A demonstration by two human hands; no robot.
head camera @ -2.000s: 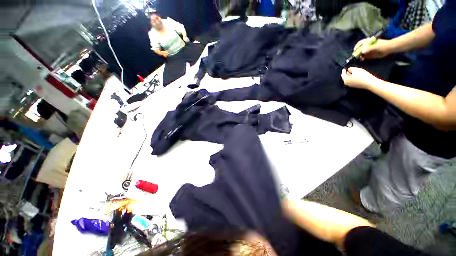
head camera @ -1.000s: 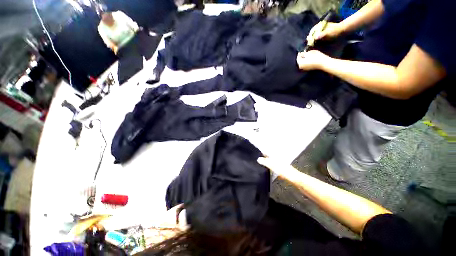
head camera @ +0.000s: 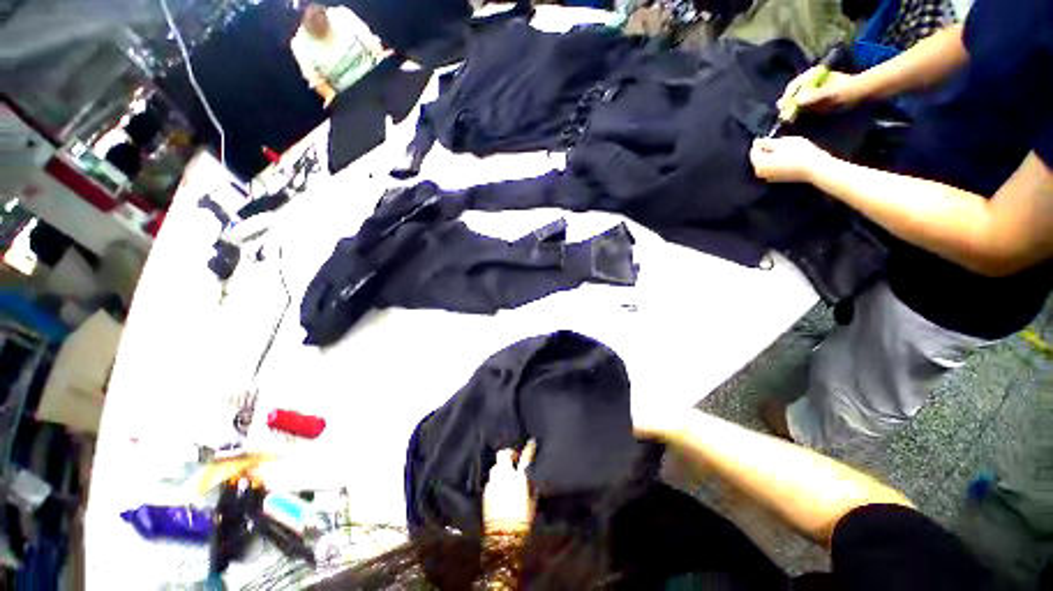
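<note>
A dark garment (head camera: 572, 404) is gathered at the near edge of the white table, its top rounded like a hood or an opened tube. My left hand (head camera: 508, 496) is in front of it at the lower middle, fingertips pinching the dark cloth; hair hides the wrist. My right hand (head camera: 650, 423) holds the garment's right edge, its fingers mostly hidden by the cloth. I cannot make out any tool in my hands.
The white table (head camera: 358, 398) bears a crumpled dark garment (head camera: 445, 266), a red spool (head camera: 296, 424), a purple packet (head camera: 171, 522) and a cord. A coworker's hands (head camera: 797, 158) work on a dark garment (head camera: 681, 150) with a yellow-green tool. Another person (head camera: 335, 49) is behind.
The held garment has gone from a long stretched shape to a rounded, gathered one. My left hand has come into clear view on its front. The view has shifted left, then partly back.
</note>
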